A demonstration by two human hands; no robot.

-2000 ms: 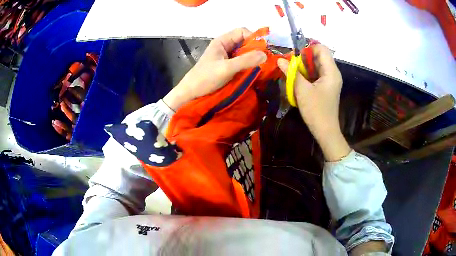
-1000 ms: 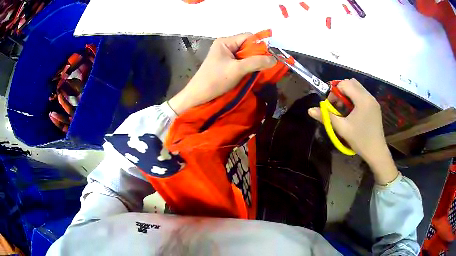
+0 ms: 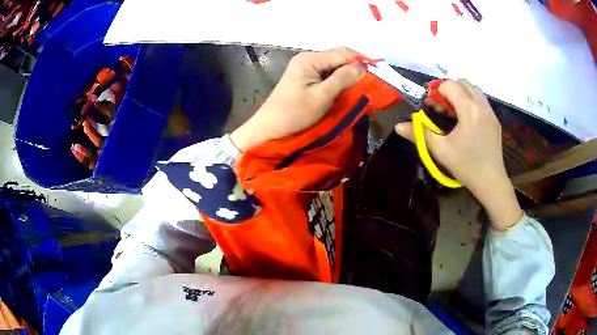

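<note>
An orange cloth bag point(image 3: 262, 239) hangs over my lap, with a dark straight strip, a navy-and-cream patterned piece point(image 3: 219, 191) at its left and a patterned panel point(image 3: 322, 219) at its right. My left hand point(image 3: 304, 88) pinches the bag's upper end between thumb and fingers. My right hand point(image 3: 468, 134) holds the scissors point(image 3: 435, 154) by their yellow and red loops. The blades point up and left, and their tips are at the orange edge beside my left fingertips. Whether the blades are fully closed is hard to tell.
A white table point(image 3: 294, 23) with a curved edge lies ahead, with small orange scraps point(image 3: 375, 12) and a small dark tool point(image 3: 470, 9) on it. A blue bin point(image 3: 39, 124) with orange pieces stands at left. Wooden bars point(image 3: 556, 163) are at right.
Since two seconds ago, the scissors have swung from pointing up to pointing left at the bag's edge. Since one second ago, my left hand and the bag have shifted slightly right.
</note>
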